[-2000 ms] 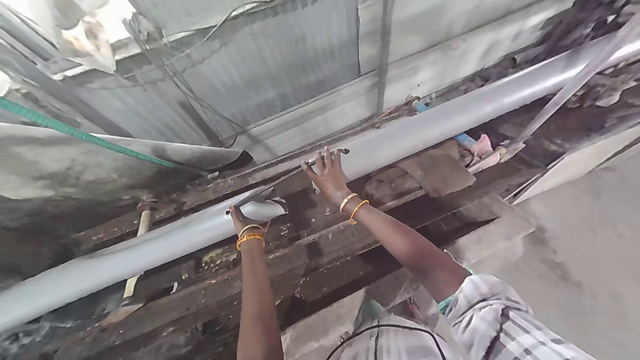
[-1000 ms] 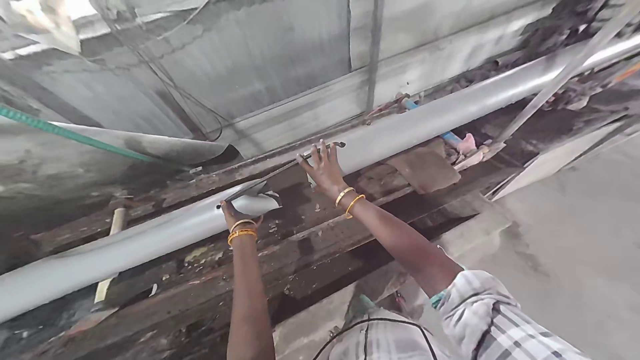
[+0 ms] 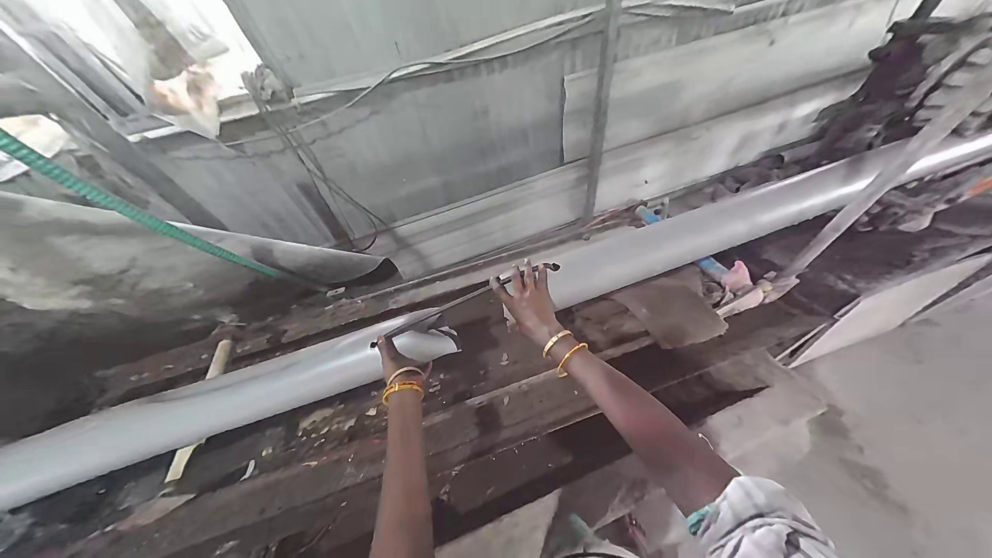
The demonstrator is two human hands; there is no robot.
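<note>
A thin dark metal rod (image 3: 457, 302) spans the gap between two lengths of rolled grey-white sheet. My left hand (image 3: 397, 360) grips the rod's lower end, close to the open, torn-looking end of the left roll (image 3: 256, 395). My right hand (image 3: 529, 298) is at the rod's upper end, fingers spread over it, beside the near end of the right roll (image 3: 697, 232). How firmly the right fingers hold the rod is hard to see. Yellow bangles circle both wrists.
Dark beams (image 3: 480, 411) run beneath the rolls. A green ribbed hose (image 3: 139, 209) crosses at left. Behind stands a grey sheet wall (image 3: 465, 132) with a metal upright (image 3: 601, 116). A slanted bar (image 3: 860, 194), a blue pipe (image 3: 709, 267) and a brown cloth-like piece (image 3: 670, 310) lie right.
</note>
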